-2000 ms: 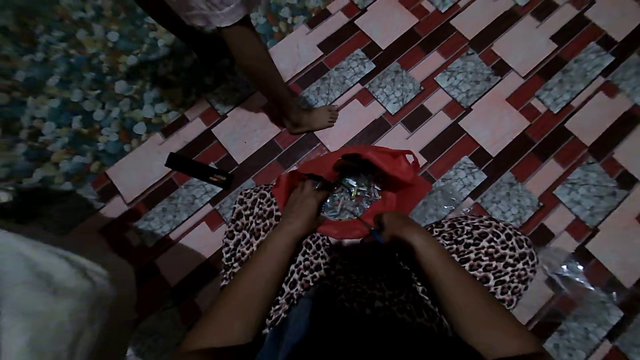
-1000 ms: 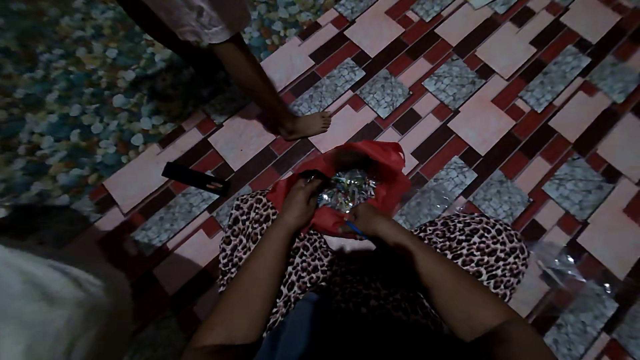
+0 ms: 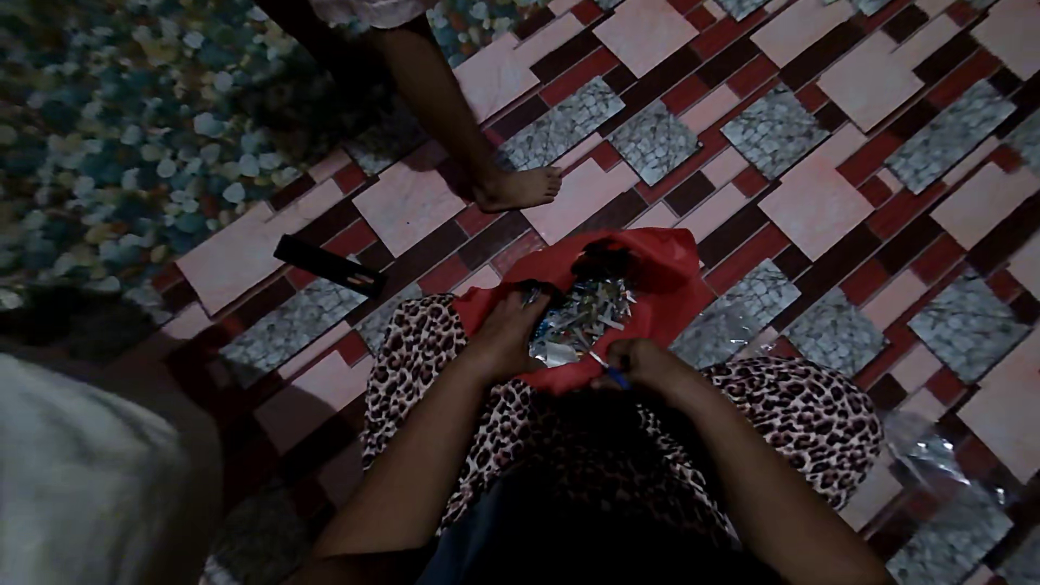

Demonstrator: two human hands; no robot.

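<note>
A red bag (image 3: 670,280), its mouth wide, rests at my lap on leopard-print cloth. Inside it lie many thin shredded strips (image 3: 597,313), some silvery. My left hand (image 3: 508,333) is at the left side of the bag's mouth, fingers over the edge; whether it grips the bag or the strips is unclear. At the near right edge of the bag, my right hand (image 3: 642,366) is closed around a slim tool with a blue part (image 3: 616,376), perhaps scissors; its pale end points toward the strips.
A dark narrow box (image 3: 329,264) lies on the tiled-pattern floor to the left. Another person's bare foot (image 3: 520,188) stands beyond the bag. Clear plastic wrappers (image 3: 934,447) lie at the right, with more plastic (image 3: 723,329) beside the bag. Pale fabric (image 3: 81,471) fills the lower left.
My right hand has moved from the bag's near right edge in toward the strips, then back out to the edge. The left hand stays at the bag's left side.
</note>
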